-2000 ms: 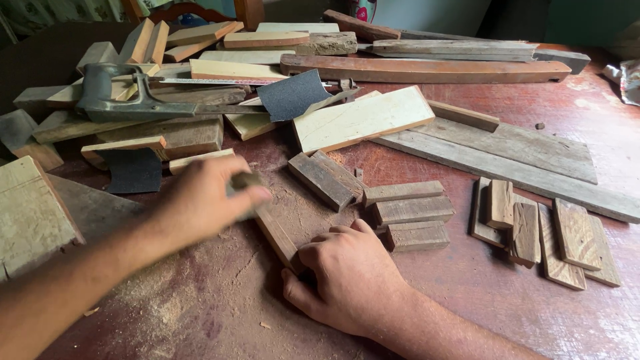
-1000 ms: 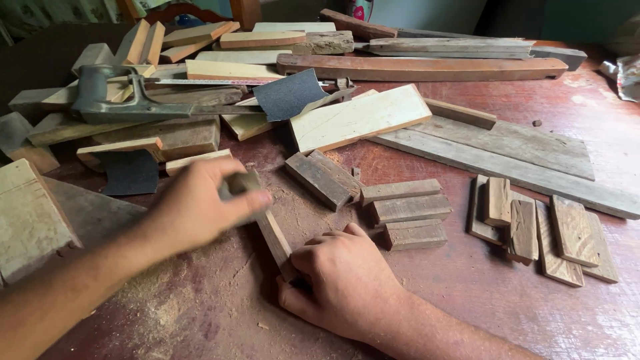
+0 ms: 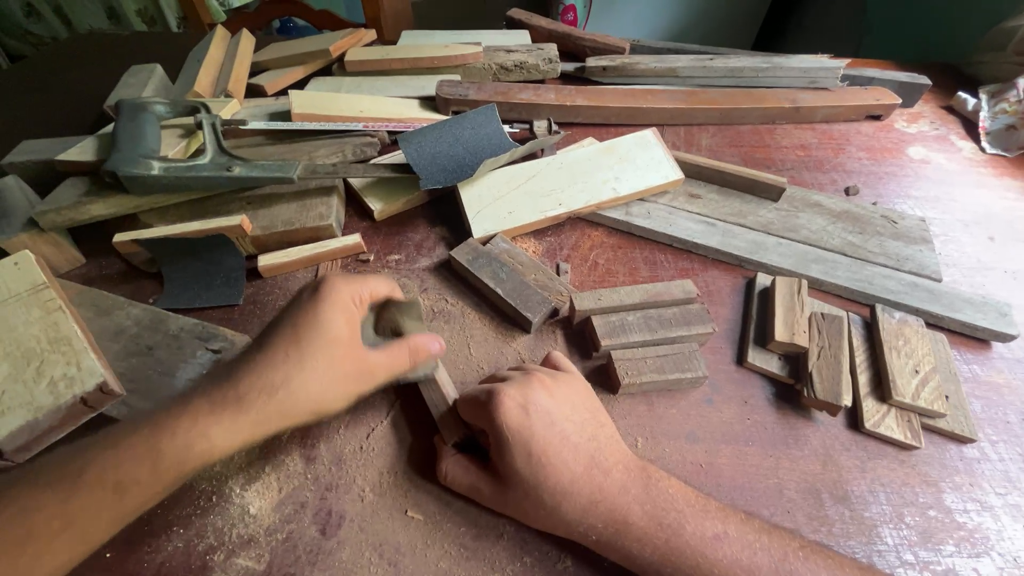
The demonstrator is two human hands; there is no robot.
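Observation:
My left hand [image 3: 352, 352] is closed around a small folded piece, which looks like worn sandpaper [image 3: 400, 328], and presses it on the far end of a narrow wood strip [image 3: 438, 396]. The near end of that strip is gripped by my right hand [image 3: 528, 432], whose fingers hide part of it. Just beyond my right hand lie several short dark wood blocks [image 3: 652, 326]. A hacksaw [image 3: 200, 152] rests on the wood pile, its blade running behind a curled dark abrasive sheet [image 3: 456, 148]. Another dark abrasive sheet [image 3: 204, 272] hangs over a small wood piece, left of my left hand.
Boards and offcuts are heaped along the back, with a long reddish wooden bar [image 3: 672, 104] among them. Long grey boards [image 3: 800, 260] lie at right, and several small wood pieces [image 3: 900, 360] overlap nearer. A thick block [image 3: 48, 360] stands at left. Sawdust covers the tabletop [image 3: 320, 512].
My left hand stays at the strip's far end, blurred by motion, with the sandpaper-like piece in it. My right hand keeps its hold, and the surrounding wood has not moved.

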